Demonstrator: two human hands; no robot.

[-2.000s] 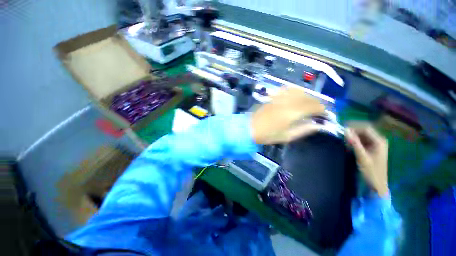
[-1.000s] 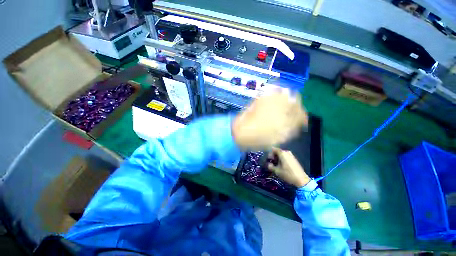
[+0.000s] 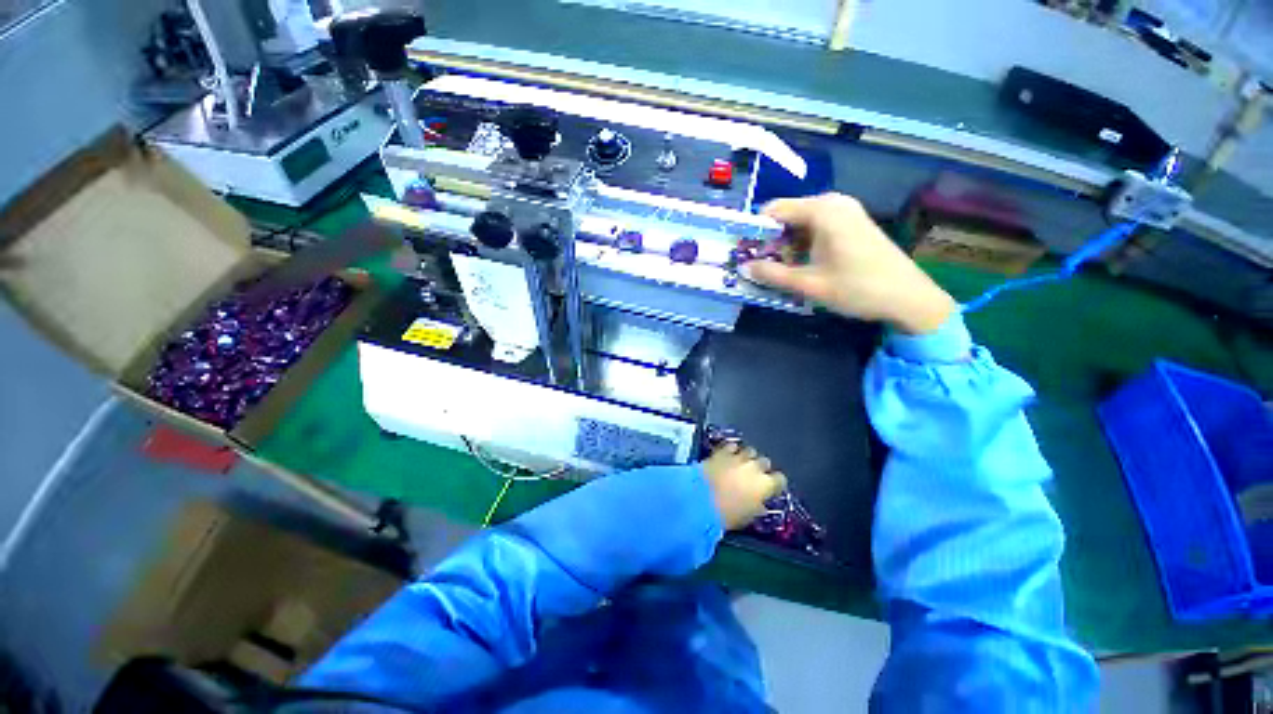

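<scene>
My right hand [image 3: 859, 265] is at the right end of the feed rail [image 3: 649, 290], thumb and fingers closed around a dark purple capacitor [image 3: 755, 253]. Two more capacitors [image 3: 684, 251] sit spaced apart in the rail to its left. My left hand [image 3: 744, 485] is low in the black component tray [image 3: 803, 398], its fingers down on the pile of purple capacitors [image 3: 792, 526]; whether it grips any is hidden. The white machine [image 3: 475, 405] stands left of the tray.
Black adjusting knobs [image 3: 493, 229] stand above the rail. An open carton [image 3: 126, 258] of purple parts is at the left, a blue bin [image 3: 1187, 488] at the far right. A blue wrist cord [image 3: 1054, 272] runs from my right wrist to a grey box [image 3: 1150, 200]. A long shelf [image 3: 670, 77] crosses behind.
My right hand has moved up from the tray to the rail end. My left hand has gone from above the tray's rear down to the pile. The view has steadied.
</scene>
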